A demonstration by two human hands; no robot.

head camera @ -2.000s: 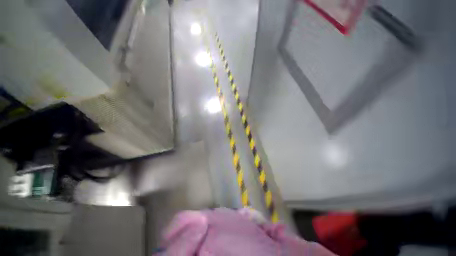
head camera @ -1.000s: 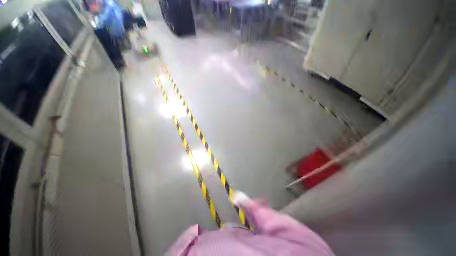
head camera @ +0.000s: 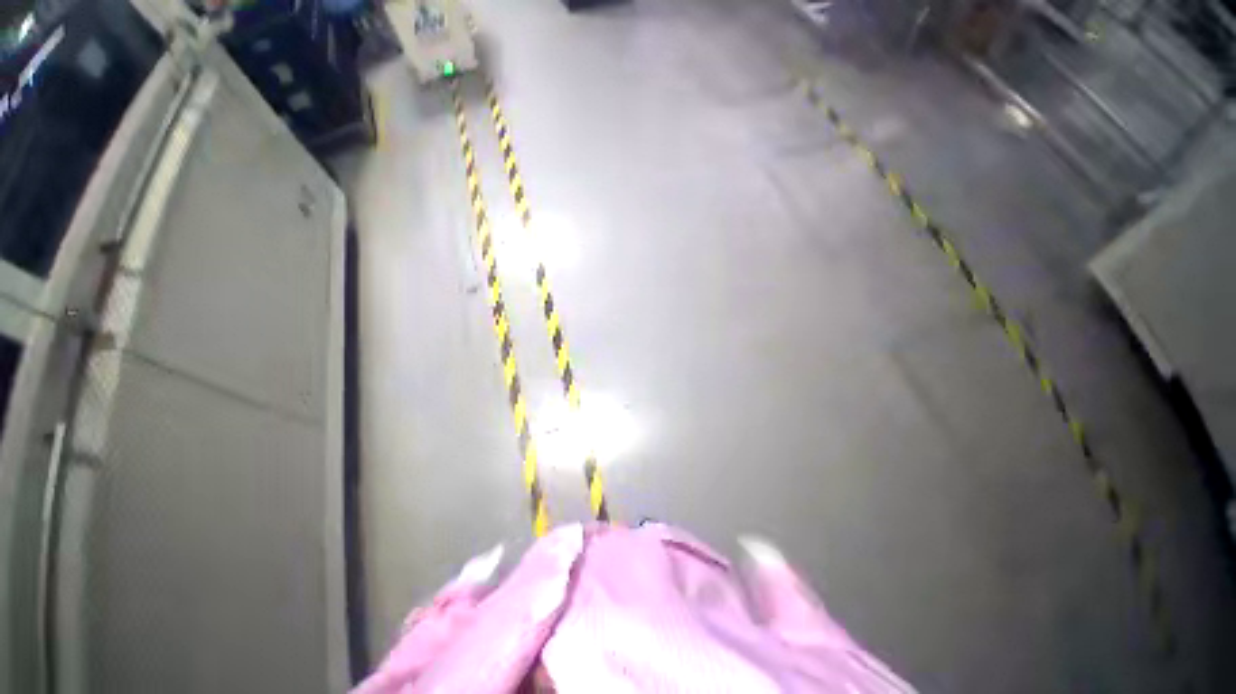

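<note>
I wear a pink smock, seen at the bottom edge. My left hand (head camera: 480, 564) shows as a small blurred white patch at the left sleeve's end. My right hand (head camera: 762, 549) is another small blurred white patch at the right sleeve. The fingers of both cannot be made out, and no held object is visible. Two yellow-black tape lines (head camera: 504, 342) run along the grey floor (head camera: 732, 339) away from me. A low pale cart or vehicle (head camera: 437, 41) with a green light stands at their far end.
A long grey machine side (head camera: 224, 407) with dark windows stands on my left. Dark blue containers or a rack (head camera: 292, 68) stand beyond it. Another yellow-black line (head camera: 969, 278) crosses the floor on the right. A grey cabinet (head camera: 1186, 285) and metal racks are at the right edge.
The view has moved forward along the aisle. The pale cart looks nearer, and the red object at lower right has left view. A white patch at the left sleeve now shows.
</note>
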